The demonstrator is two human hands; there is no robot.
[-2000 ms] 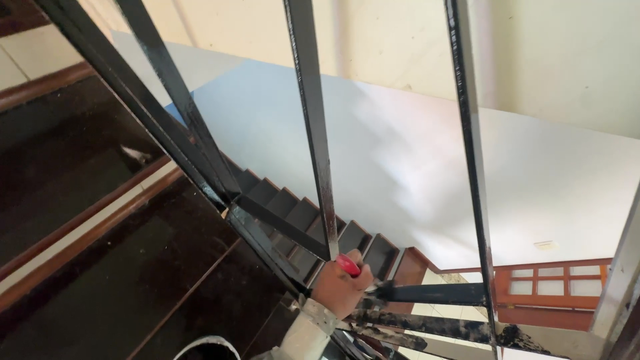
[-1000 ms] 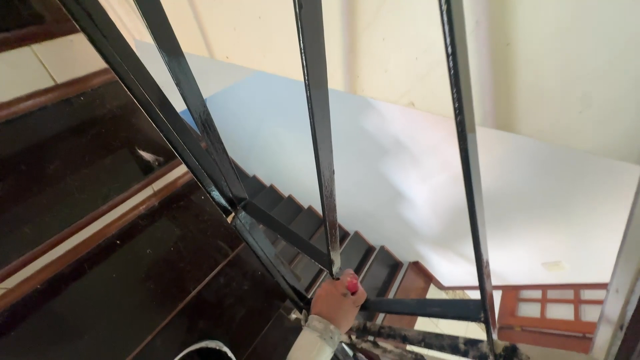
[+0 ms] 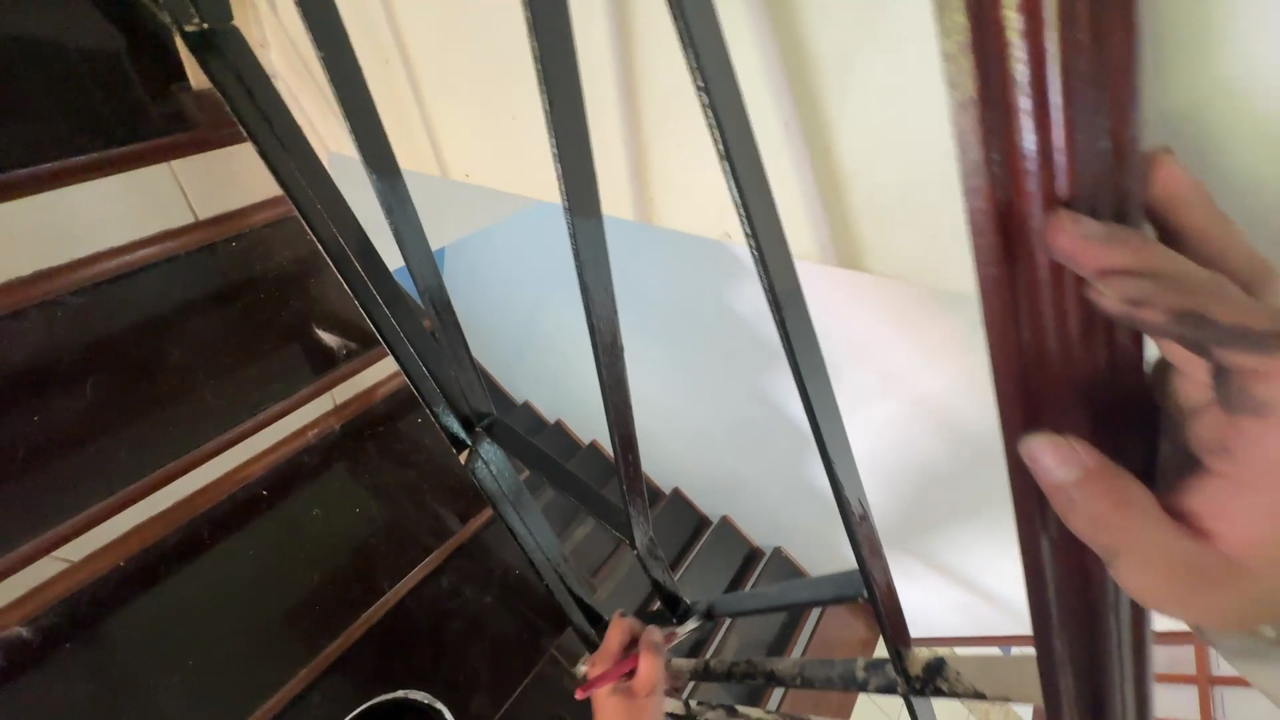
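Observation:
Near the bottom centre, my left hand (image 3: 630, 675) holds a paintbrush by its red handle (image 3: 605, 678). The brush head points up and right, beside the lower joint of the black metal balusters (image 3: 600, 330); whether it touches the metal cannot be told. At the right, my right hand (image 3: 1190, 400) grips a glossy dark red-brown wooden handrail (image 3: 1060, 300), thumb and fingers on its face and side. Dark smudges mark the fingers. The rim of a round container (image 3: 400, 697) with dark contents shows at the bottom edge, left of my left hand.
Dark stair treads (image 3: 190, 370) with wooden edges and pale risers lie at the left. Beyond the balusters, a lower flight of stairs (image 3: 700, 540) descends beside a pale wall (image 3: 620, 300). A paint-blotched bar (image 3: 800, 675) runs low across the railing.
My right hand and the handrail have come into view at the right. The view has shifted. My left hand still holds the red-handled brush, which shows more of its length now.

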